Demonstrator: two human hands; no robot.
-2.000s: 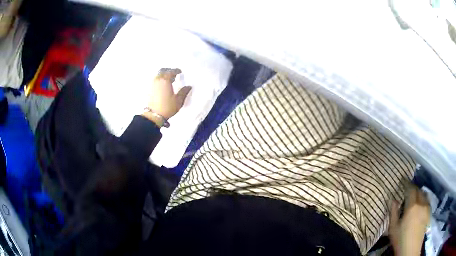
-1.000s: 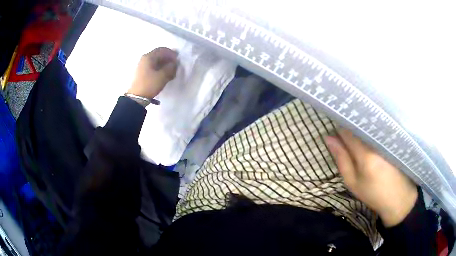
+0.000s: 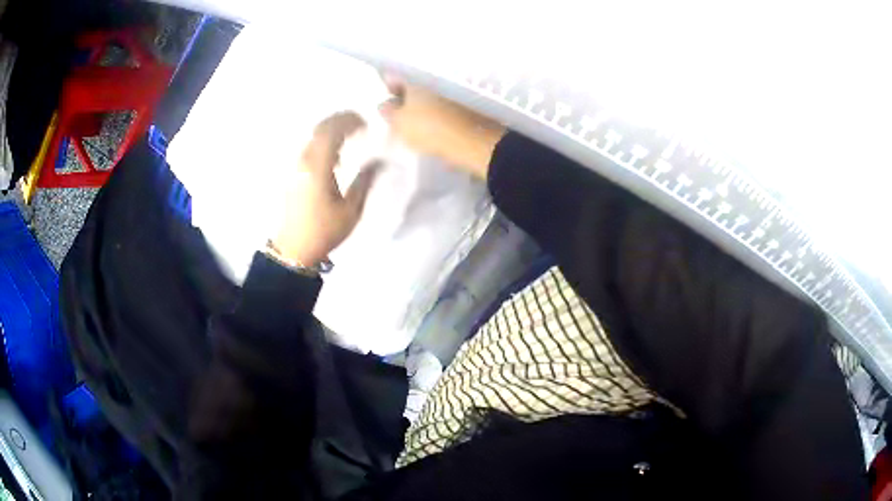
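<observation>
A pile of white fabric pieces (image 3: 245,127) lies left of the lap, below the table edge, very bright and washed out. My left hand (image 3: 328,191) is over the pile, thumb and fingers apart, slightly blurred; no fabric is clearly held between them. My right hand (image 3: 425,122) reaches across to the pile's upper right, close to the table edge. Its fingertips are bent at the white fabric, and glare hides whether they grip it. The fabric's right side is lifted into folds near the right hand.
The white table (image 3: 685,68) has a curved front edge with a ruler-marked strip (image 3: 704,201). A striped lap cloth (image 3: 528,362) covers the lap. Black fabric (image 3: 127,254) hangs at left. A red frame (image 3: 108,98) and a blue object (image 3: 39,303) stand at far left.
My right hand has moved from the lap at lower right across to the white pile. My left hand, bunched a second ago, has opened over the pile and moved slightly down and right.
</observation>
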